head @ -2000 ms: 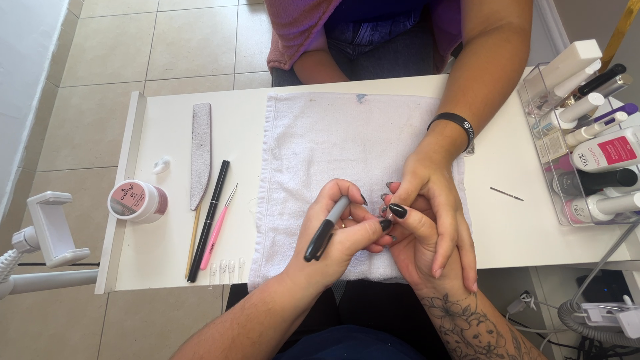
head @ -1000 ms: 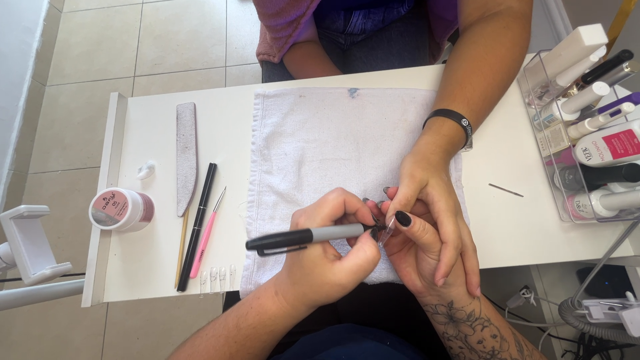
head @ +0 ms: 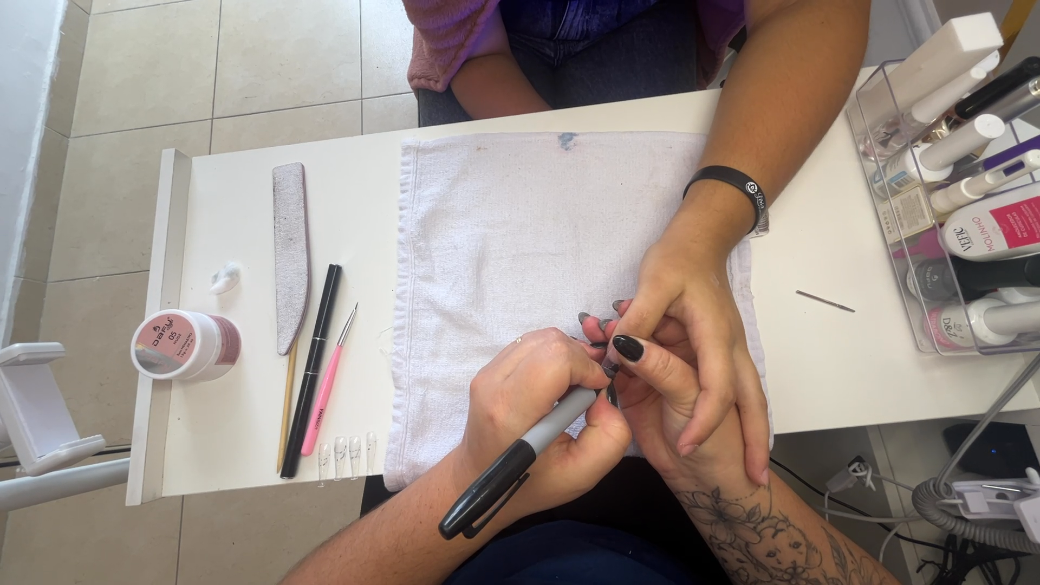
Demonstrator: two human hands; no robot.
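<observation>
A grey and black marker pen (head: 520,459) lies in the grip of my left hand (head: 540,406), its front end close to a fingertip of the other person's hand (head: 695,317). My right hand (head: 674,390), with black-painted nails, holds that person's fingers from below and beside; their hand rests over mine and hides part of it. Exactly what the pen tip touches is covered by fingers. Beneath the hands lies a white towel (head: 520,236).
Left on the white table (head: 219,422) are a labelled jar (head: 187,345), a nail file (head: 291,252), a black pen-like tool (head: 311,374), a pink brush (head: 327,398) and clear nail tips (head: 354,457). A clear organizer (head: 894,236) of bottles stands right, near a thin metal piece (head: 825,301).
My left hand has turned the marker, so its rear end now points down and left, where one second ago it pointed left. The other person's hand still lies over my right hand.
</observation>
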